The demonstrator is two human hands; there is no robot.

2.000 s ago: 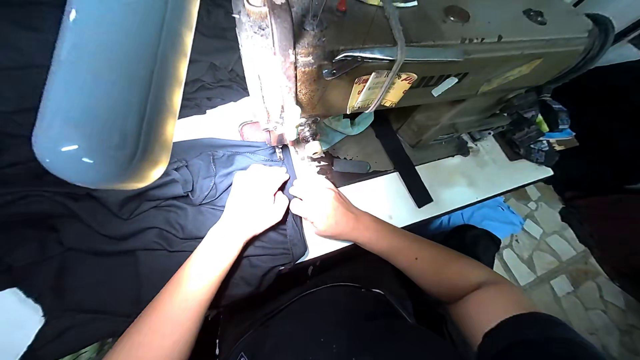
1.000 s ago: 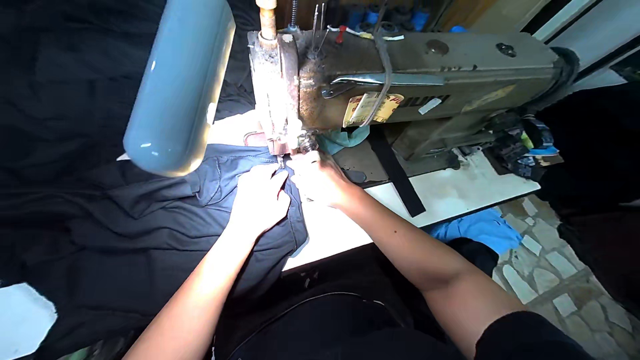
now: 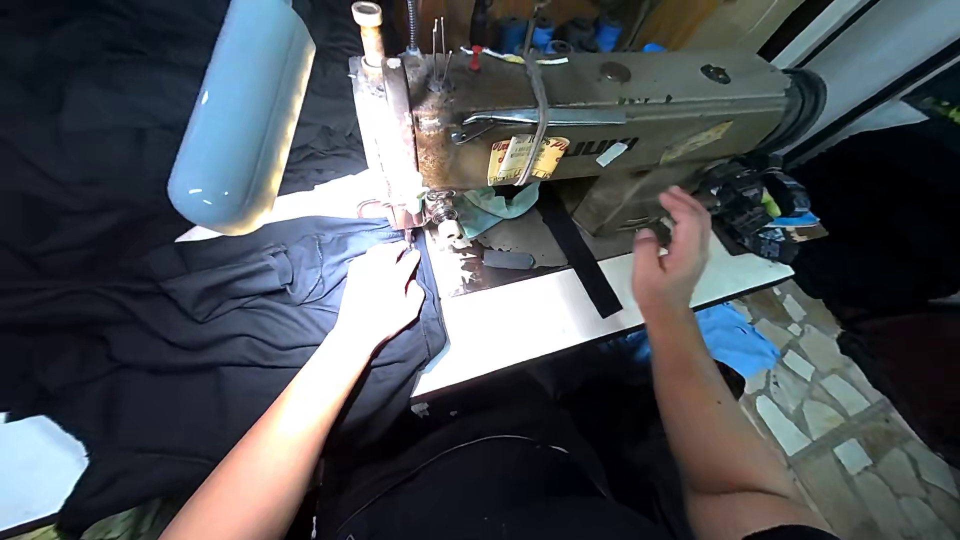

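Note:
Dark navy fabric (image 3: pixel 300 255) lies under the needle area of a worn Juki sewing machine (image 3: pixel 600 135). On its right edge, close in front of the presser foot (image 3: pixel 408 234), rests my left hand (image 3: pixel 381 289), thumb and fingers pinching the cloth. My right hand (image 3: pixel 673 251) is raised off the fabric, right of the needle and in front of the machine's pillar, fingers apart and holding nothing. Between the hands a black strip (image 3: pixel 577 255) runs down over the white table edge. A small grey piece (image 3: pixel 508 259) lies on the machine bed beside the needle area.
A blue lamp shade (image 3: pixel 240 120) hangs left of the machine head. Tweezers (image 3: pixel 555 117) are tied to the machine arm. Black fabric (image 3: pixel 90 225) covers the left side. Thread spools (image 3: pixel 607 36) stand behind. Blue cloth (image 3: pixel 735 341) hangs below the white table's edge (image 3: pixel 525 330).
My right hand has left the fabric beside the needle and moved right, its fingers now spread. My left hand stays on the cloth near the presser foot.

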